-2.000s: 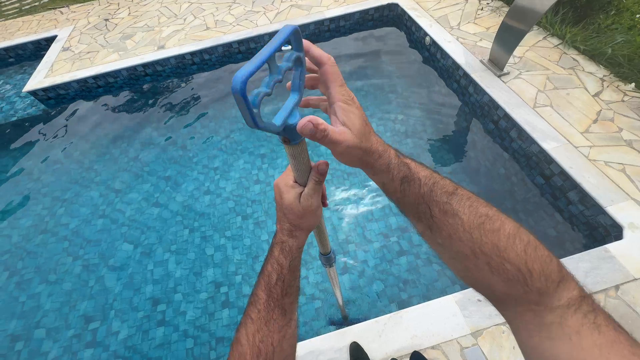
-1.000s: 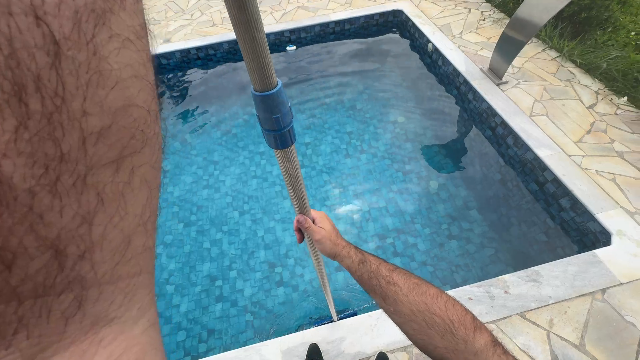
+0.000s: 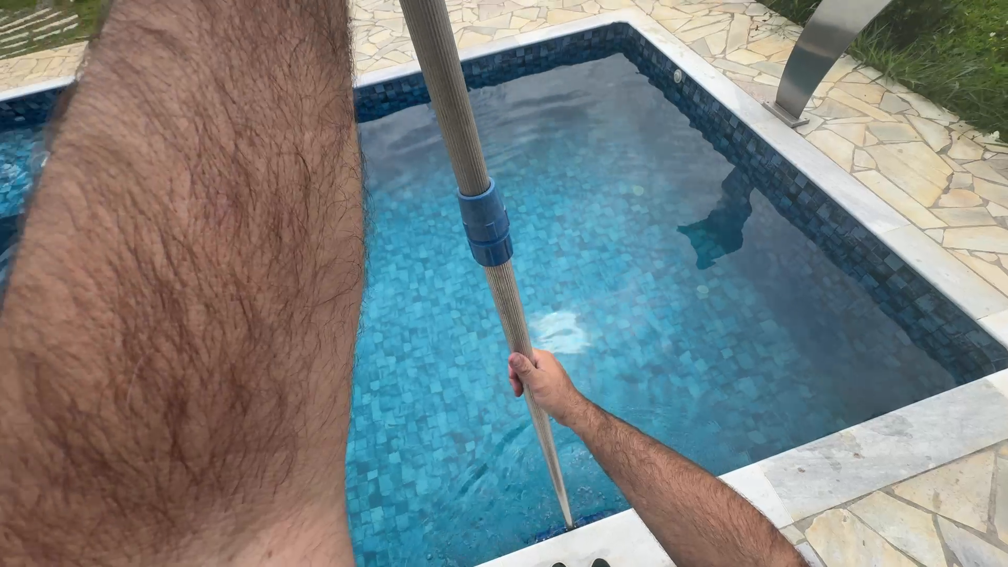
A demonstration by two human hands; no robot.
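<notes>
A ribbed telescopic pole [image 3: 450, 102] with a blue locking collar [image 3: 486, 224] runs from the top edge down into the pool water [image 3: 441, 354], close to the near wall. My right hand [image 3: 543, 382] is closed around the pole below the collar. At the pole's low end a blue head [image 3: 555, 531] shows partly past the stone edge. My left forearm [image 3: 189, 299] is raised and fills the left side, very near the camera. My left hand is out of view above, as is the top of the pole.
White stone coping [image 3: 882, 441] borders the blue-tiled pool. A curved steel pool spout [image 3: 819, 59] stands on the irregular stone paving [image 3: 906, 157] at the upper right, with grass [image 3: 945, 63] behind. The tips of dark footwear [image 3: 600, 563] show at the bottom edge.
Two seconds ago my left hand held the pole below its blue handle and my right hand was by the handle. Since then my left arm has risen and my right hand has taken hold lower down.
</notes>
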